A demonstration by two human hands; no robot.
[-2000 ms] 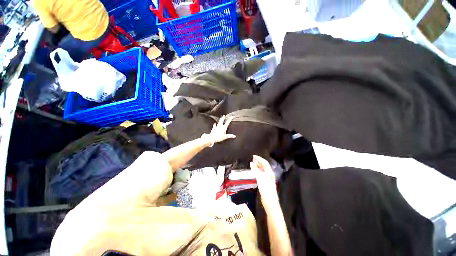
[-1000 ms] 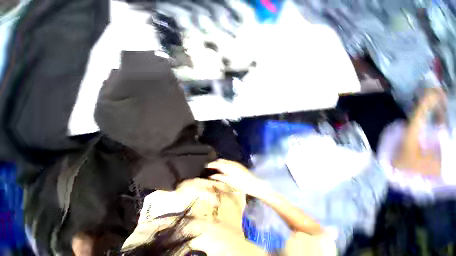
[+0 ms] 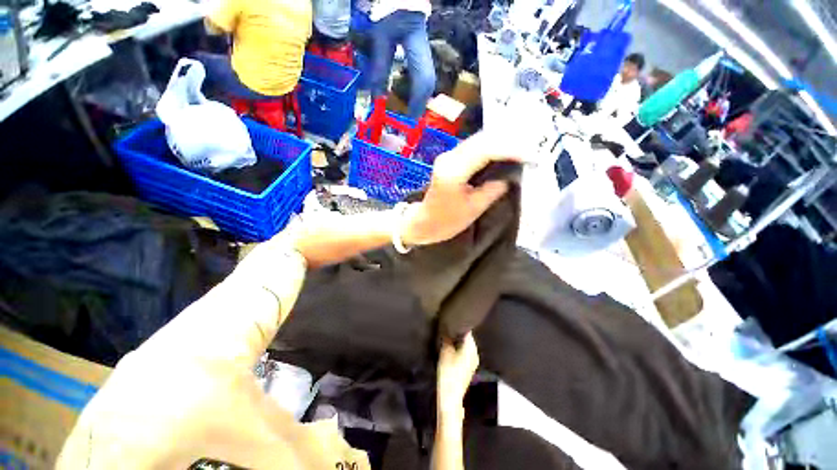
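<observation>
My left hand [image 3: 456,195] grips the top edge of a dark brown cloth piece [image 3: 488,240] and holds it raised in front of me. A light bracelet is on that wrist. My right hand [image 3: 456,358] is lower and holds the bottom of the same piece; its fingertips are partly hidden by the cloth. The piece hangs folded between my hands. More dark brown fabric [image 3: 587,358] lies spread over the white table to the right, and another brown panel [image 3: 353,307] lies below my left forearm.
A white sewing machine head [image 3: 587,216] with a round grey end stands beyond the cloth. Blue crates [image 3: 266,207] are on the floor at left, one with a white plastic bag [image 3: 206,128]. A person in yellow [image 3: 272,46] and others are behind. Dark fabric [image 3: 83,266] is heaped at left.
The view swung away and back. My left hand, earlier spread on the cloth heap, now holds a piece up. My right hand, earlier near the heap's lower edge, now grips that piece's bottom.
</observation>
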